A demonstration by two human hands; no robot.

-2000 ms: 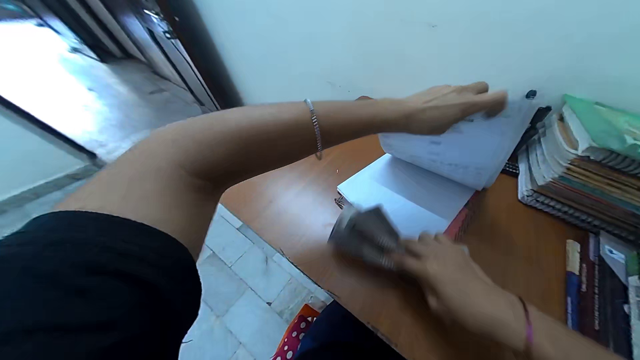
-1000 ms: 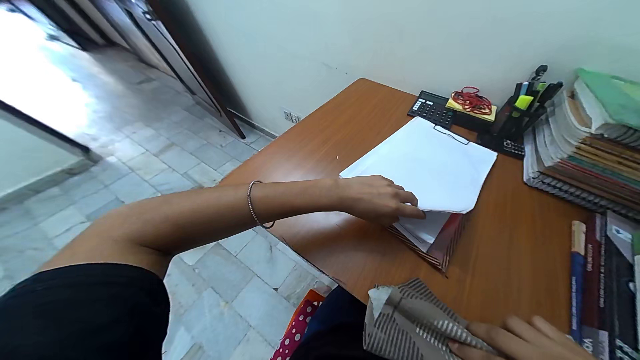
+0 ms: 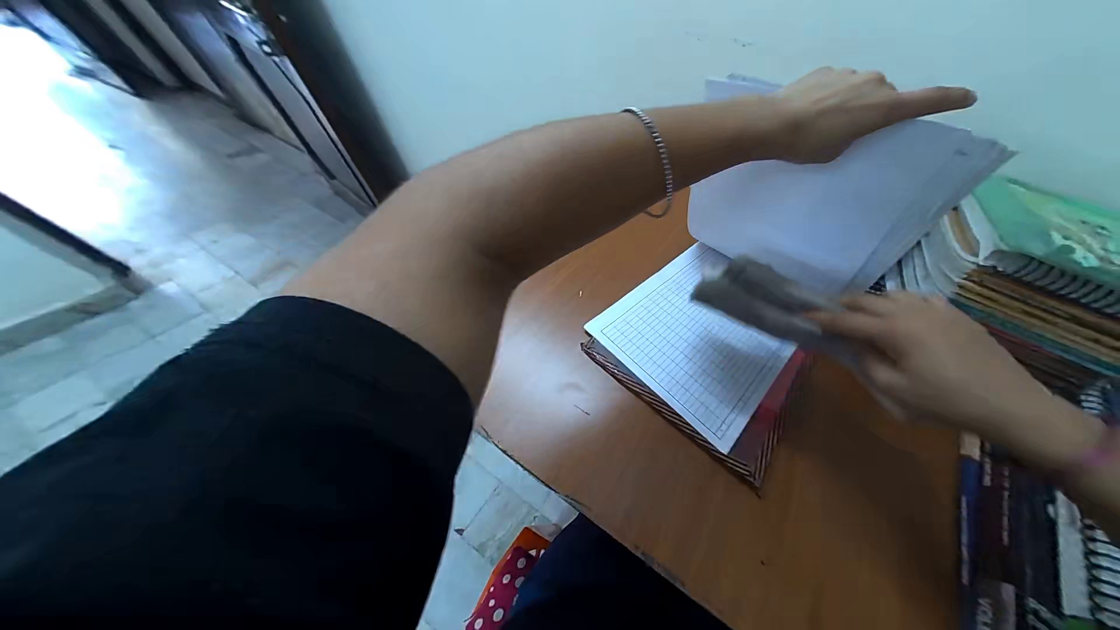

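Note:
My left hand (image 3: 844, 114) holds up a stack of white sheets (image 3: 787, 206) above a clipboard, its index finger stretched out to the right; the thumb is hidden. Under the raised sheets lies a grid-ruled sheet (image 3: 691, 341) on the clipboard with a red and striped edge (image 3: 669, 411). Blurred by motion, my right hand (image 3: 910, 350) grips a folded grey cloth (image 3: 770, 302) over the right part of the ruled sheet. Whether the cloth touches the paper I cannot tell.
Spiral notebooks and papers (image 3: 1041, 306) are piled at the right by the wall, a green cover (image 3: 1050, 223) on top. Books (image 3: 1006, 534) stand below them. The wooden table's (image 3: 604, 490) edge runs at the lower left, with a dotted red fabric (image 3: 507, 582) beneath.
One second ago the sheets lay flat, with my left hand at their lower edge; now that hand is higher, with them raised. My right hand has moved up with the cloth, from the table's front to over the clipboard.

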